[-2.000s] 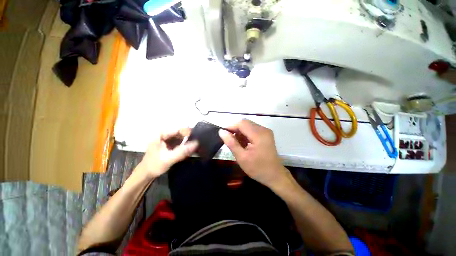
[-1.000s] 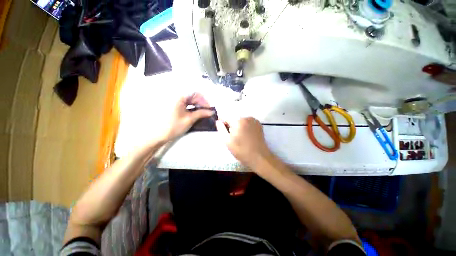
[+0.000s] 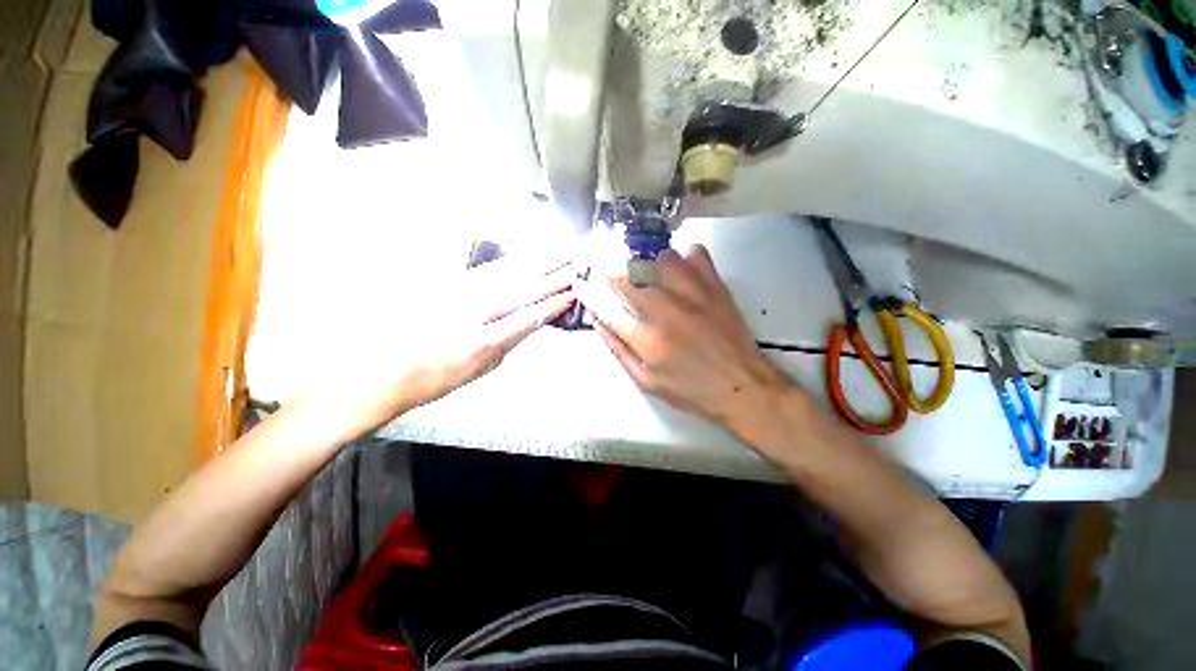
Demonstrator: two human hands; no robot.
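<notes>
A small dark work piece [image 3: 569,316] lies at the needle area of the white sewing machine [image 3: 813,157], mostly hidden under my fingers. My left hand [image 3: 479,344] lies flat with fingers stretched over its left side. My right hand [image 3: 682,334] presses on it from the right, fingertips close to the presser foot [image 3: 645,236]. Bright glare washes out the spot at the needle. A small dark bit [image 3: 485,252] shows left of the needle, beyond my left hand.
Scissors with orange and yellow handles [image 3: 888,367] lie right of my right hand. Blue-handled snips [image 3: 1018,413] lie beside the white parts tray [image 3: 1089,387]. Dark pointed pieces [image 3: 380,92] lie at upper left, near orange-edged cardboard [image 3: 131,328]. A blue round thing [image 3: 853,648] is below.
Both hands have moved forward with the dark piece, from the table's front edge to the needle area. They now lie flatter over it. The view has shifted closer to the machine head.
</notes>
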